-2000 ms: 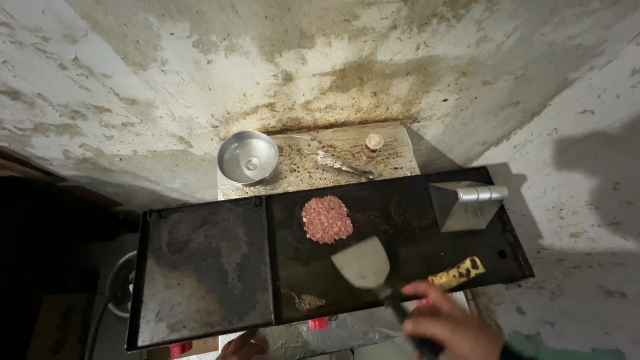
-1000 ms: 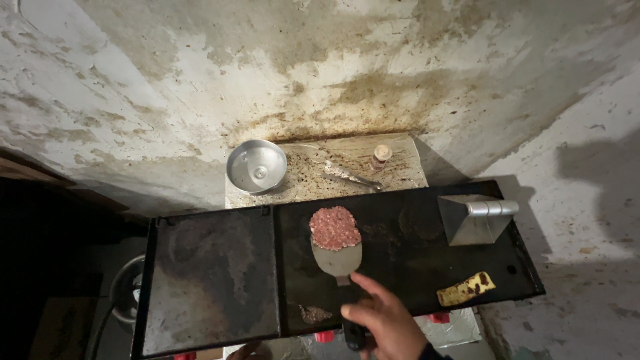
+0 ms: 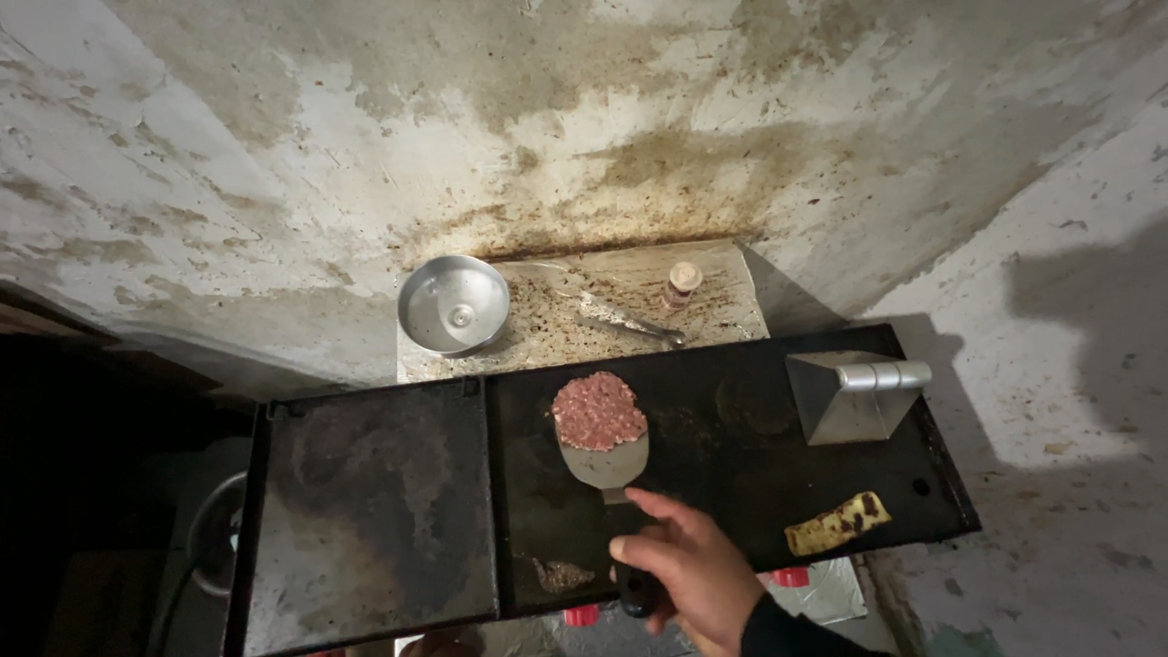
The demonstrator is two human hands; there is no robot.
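My right hand (image 3: 689, 570) is closed round the black handle of a metal spatula (image 3: 607, 467), its index finger stretched along the neck. The spatula's blade lies partly under a flat, pink ground-meat patty (image 3: 599, 411) on the black griddle (image 3: 703, 493). Of my left hand (image 3: 444, 641), only a dark, blurred part shows at the bottom edge, below the griddle; what it does is hidden. A browned yellow strip of food (image 3: 838, 524) lies near the griddle's front right, and a small heap of scraps (image 3: 561, 575) near its front edge.
A metal press with a round handle (image 3: 858, 397) stands at the griddle's right. Behind, on a foil-covered surface (image 3: 538, 338), are a metal bowl (image 3: 453, 306), metal tongs (image 3: 630, 321) and a small jar (image 3: 682, 285). A second plate (image 3: 374, 520) adjoins at left. Red knobs (image 3: 581, 615) sit below the front edge.
My right hand has moved left with the spatula, from near the yellow strip to the patty. The blade, apart from the patty two seconds ago, is now partly under it.
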